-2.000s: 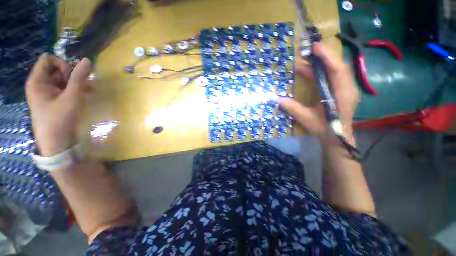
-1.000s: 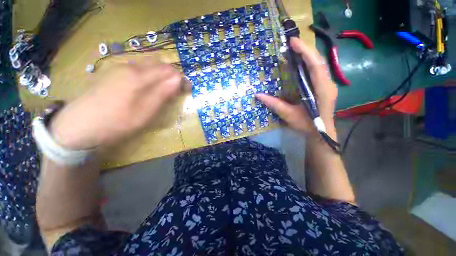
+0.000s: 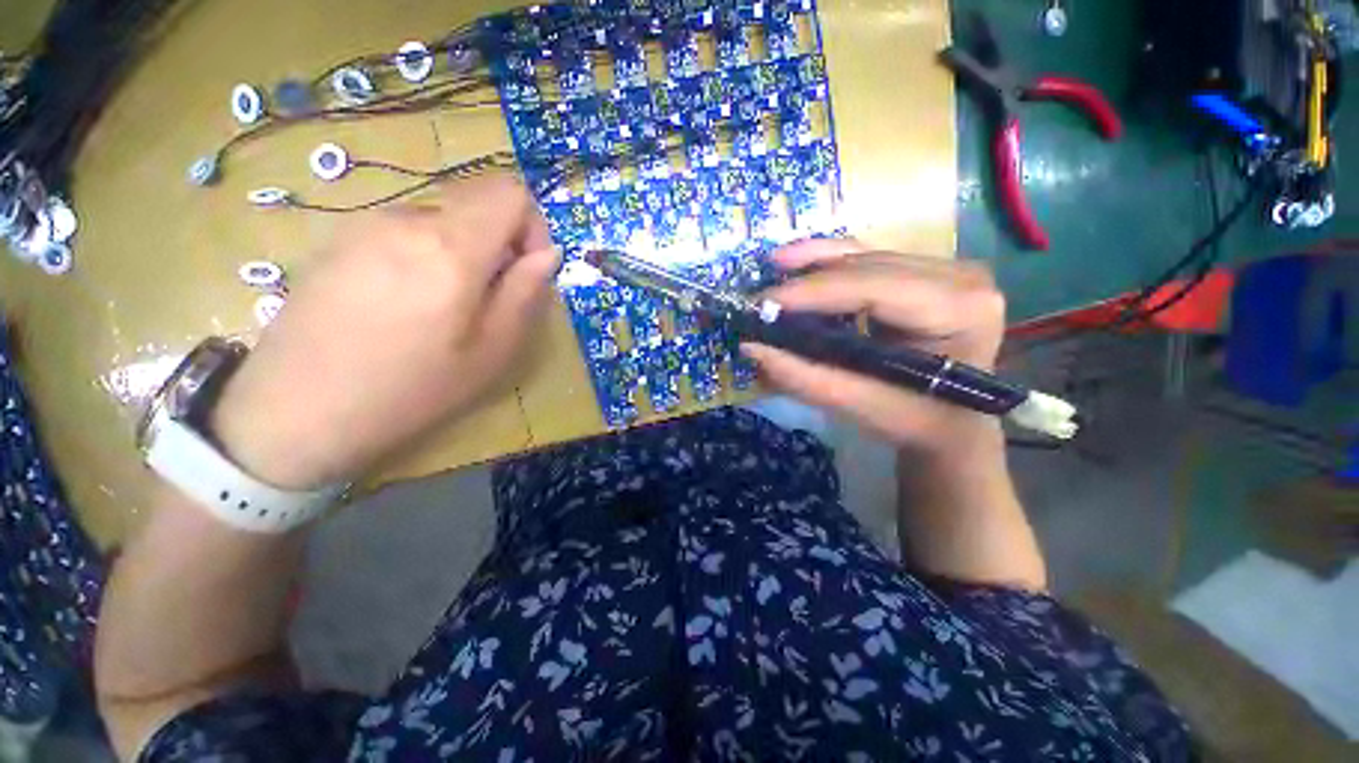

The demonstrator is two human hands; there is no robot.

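The blue PCB panel [image 3: 678, 134] lies on the tan board. My right hand [image 3: 894, 336] holds the soldering iron [image 3: 879, 358] like a pen, its tip at the panel's left edge, close to my left fingertips. My left hand [image 3: 403, 321] has thumb and forefinger pinched at that edge; a lead wire between them is too small to make out. White round components [image 3: 328, 161] on dark wires trail left from the panel's upper part. Two more white discs [image 3: 260, 274] show beside my left hand, partly hidden by it.
The tan board [image 3: 879, 179] lies over a green mat [image 3: 1103, 209]. Red-handled cutters [image 3: 1014, 134] lie open at the right. A bundle of components [image 3: 33, 216] lies at the far left. A black object with blue and yellow parts [image 3: 1245, 90] stands at the upper right, with black cables.
My left hand has come from the component bundle to the panel's left edge. The iron has swung from upright, pointing away, to pointing left with its tip at that edge.
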